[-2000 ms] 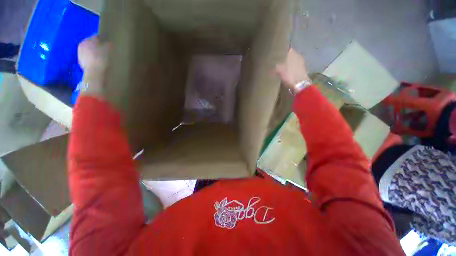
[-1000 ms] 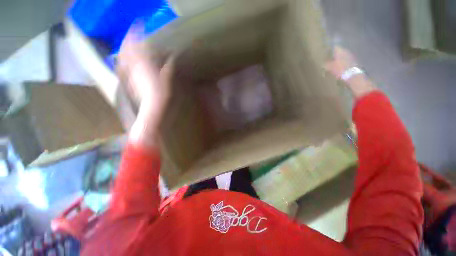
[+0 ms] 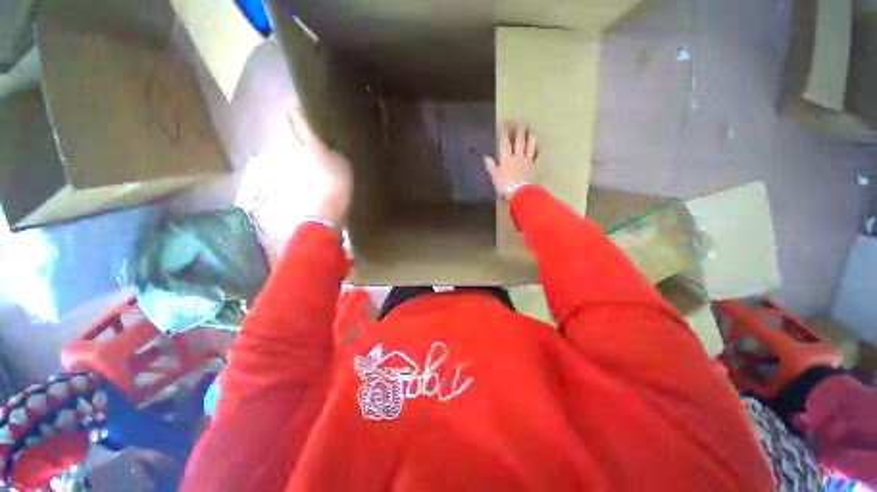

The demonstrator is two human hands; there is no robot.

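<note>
A large brown shipping carton (image 3: 433, 264) stands upright in front of my body, its inside facing up at me. Its right flap (image 3: 550, 106) lies folded inward over part of the opening. My right hand (image 3: 513, 161) lies on this flap with its fingers spread. My left hand (image 3: 321, 178) is at the outer side of the carton's left wall, slightly blurred; its fingers are partly hard to make out. The carton's pale bottom shows deep inside, partly covered by the flap.
An open brown carton (image 3: 130, 110) stands at the upper left, and another (image 3: 736, 240) at the right. Orange-red stools (image 3: 774, 341) are on both sides. A greenish plastic bag (image 3: 197, 250) lies at the left. A person's patterned sleeve (image 3: 58, 413) shows lower left, another person's sleeve lower right.
The carton has straightened in front of me and its right flap is now folded inward. My right hand has moved from the outer right side onto that flap. The blue mass has mostly left view.
</note>
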